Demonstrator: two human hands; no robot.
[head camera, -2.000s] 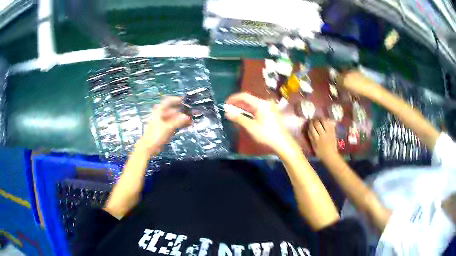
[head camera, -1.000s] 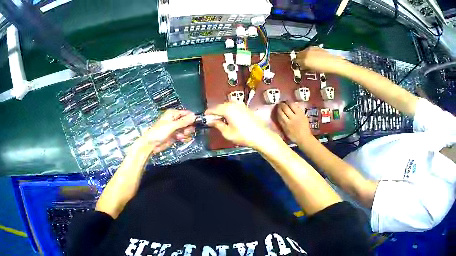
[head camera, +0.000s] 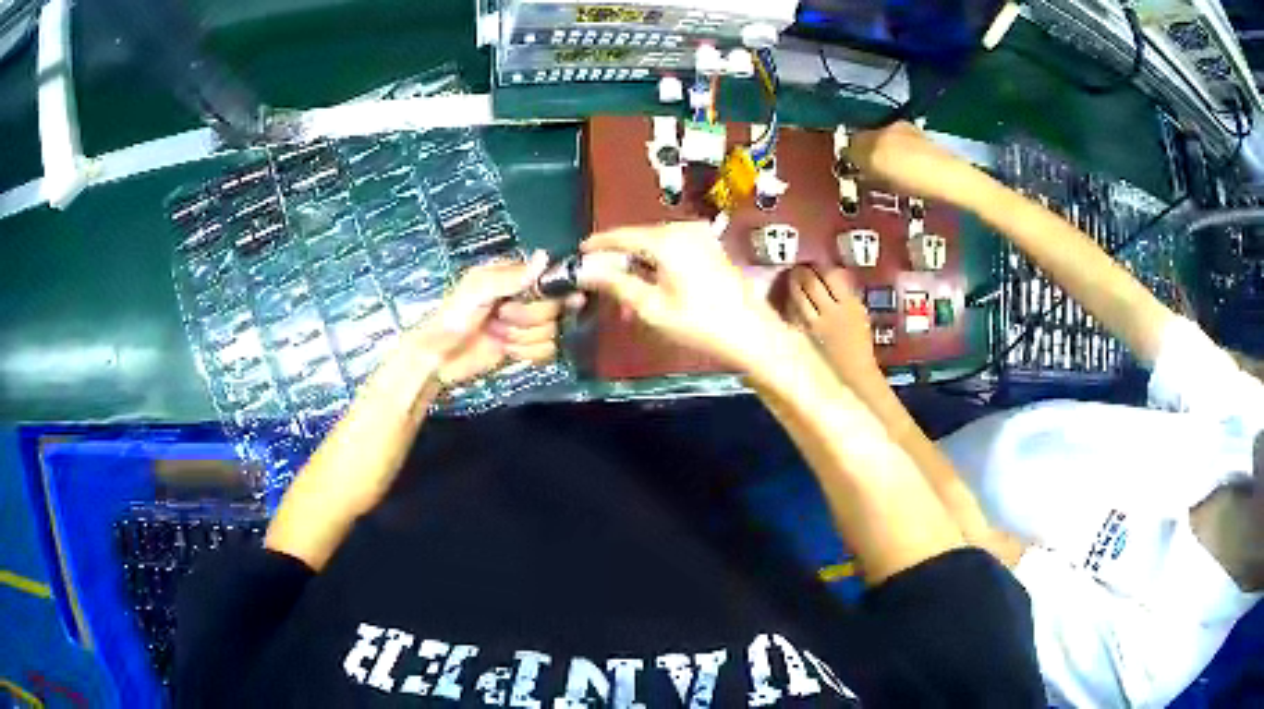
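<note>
A small dark and silvery unit (head camera: 559, 277) is held between my two hands, above the gap between the blister tray (head camera: 298, 312) and the reddish-brown test board (head camera: 624, 180). My left hand (head camera: 492, 319) grips its left end. My right hand (head camera: 665, 277) is at its right end, with the fingers closed around a small piece. My fingers hide part of the unit. The tray holds dark pieces in its upper left pockets and looks shiny elsewhere.
A yellow block (head camera: 735, 177) with wires and pale outlets (head camera: 858, 248) are on the board. Another person's hands (head camera: 832, 312) are over the board at right. Meters (head camera: 610, 56) stand behind. A second tray (head camera: 1060, 277) is at far right; a blue crate (head camera: 63, 526) is lower left.
My hands were apart two seconds ago and came together around the unit by one second ago. Since then they have stayed together, with slight finger changes. The view has shifted slightly.
</note>
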